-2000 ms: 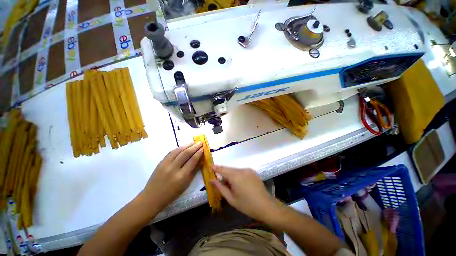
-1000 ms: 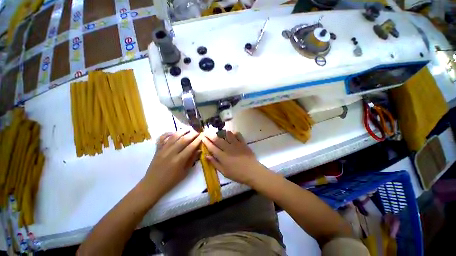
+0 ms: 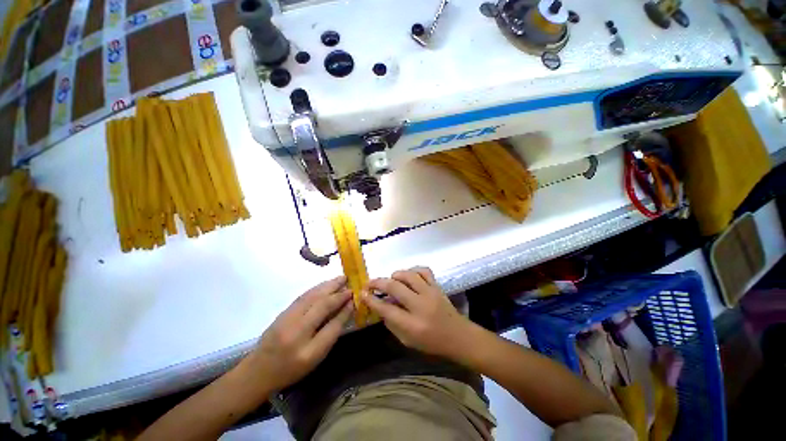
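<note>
A narrow mustard-yellow fabric strip [image 3: 348,245] runs from under the presser foot [image 3: 334,191] down to the table's front edge. My left hand [image 3: 306,332] pinches its lower part from the left side. My right hand [image 3: 415,314] pinches it from the right, the fingertips of both hands close together. The strip's top end lies at the needle area of the white sewing machine [image 3: 483,86]; the needle itself cannot be made out. The strip lies fairly straight, with a line along its length.
A row of yellow strips [image 3: 177,172] lies left of the machine, with another bundle [image 3: 30,276] at the far left. A loose strip pile [image 3: 491,179] lies under the machine arm. Scissors [image 3: 652,183], a yellow fabric stack [image 3: 720,164] and a blue basket [image 3: 707,344] are on the right.
Both hands have moved down the strip, away from the needle, to its lower part near the table edge. More of the strip's upper part shows. The camera view has shifted slightly.
</note>
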